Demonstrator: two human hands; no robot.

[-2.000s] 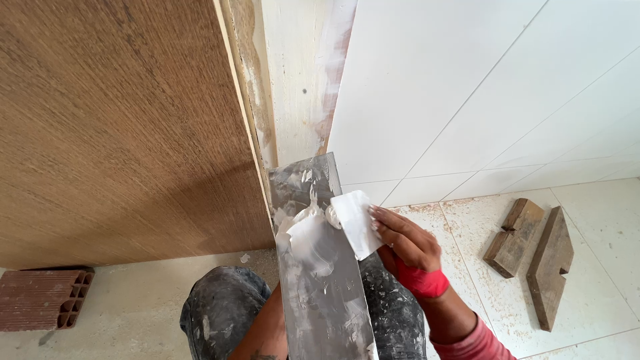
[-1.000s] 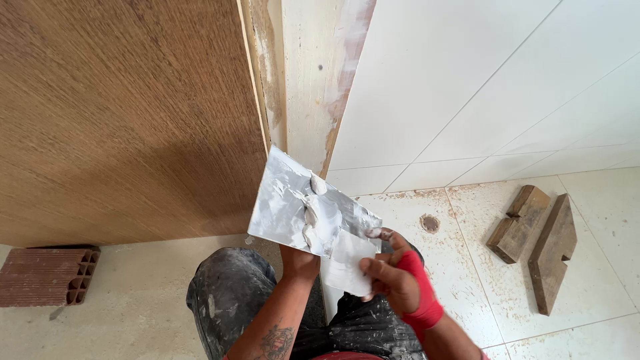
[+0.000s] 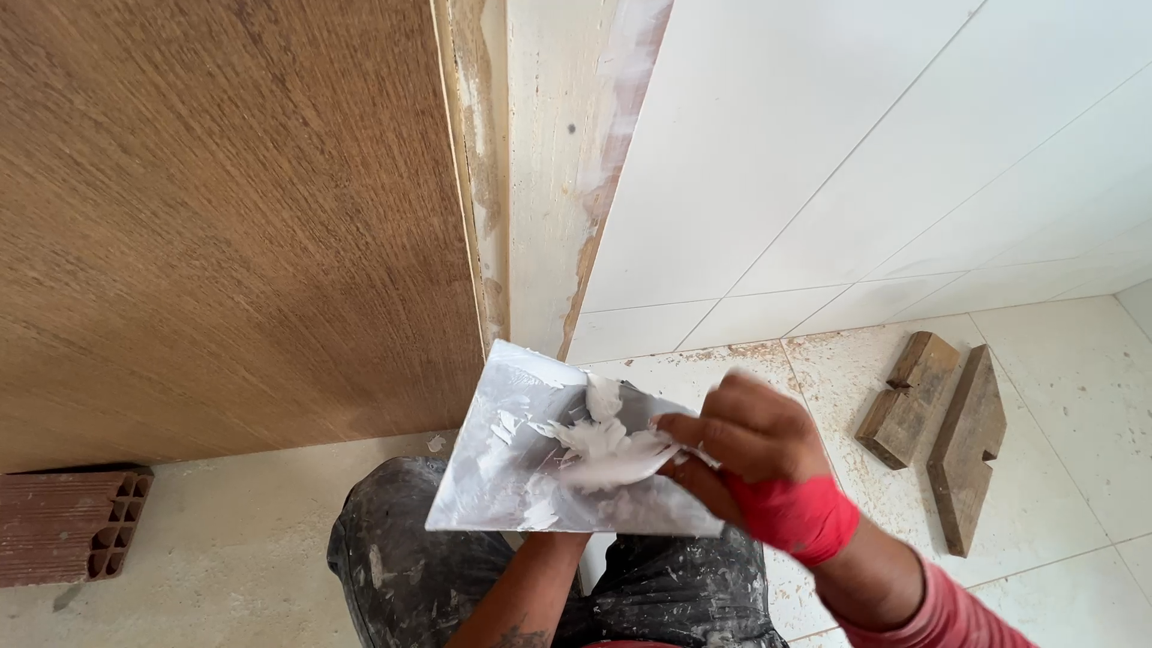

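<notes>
A flat metal plate (image 3: 504, 477), smeared with white filler paste (image 3: 607, 450), lies over my knees, tilted. My left hand (image 3: 556, 545) is under it, its fingers hidden by the plate; the forearm comes up from below. Above the plate's right part, my right hand (image 3: 756, 432), with a red wrap at the wrist, pinches a thin spreader that is blurred and mostly covered by paste and fingers. Beyond the plate stands a pale wooden door frame (image 3: 553, 180) with patches of filler, between a brown wood-grain door (image 3: 270, 225) and white wall tiles (image 3: 765, 162).
Two notched wood blocks, one shorter (image 3: 909, 400) and one longer (image 3: 967, 450), lie on the tiled floor (image 3: 1062, 504) at right, near scattered sawdust. At far left a hollow clay brick (image 3: 63, 526) touches the floor by the door.
The plate pointed lengthwise toward the frame two seconds ago; it now lies more crosswise. My right hand has moved from the plate's lower right edge to over the paste since one second ago.
</notes>
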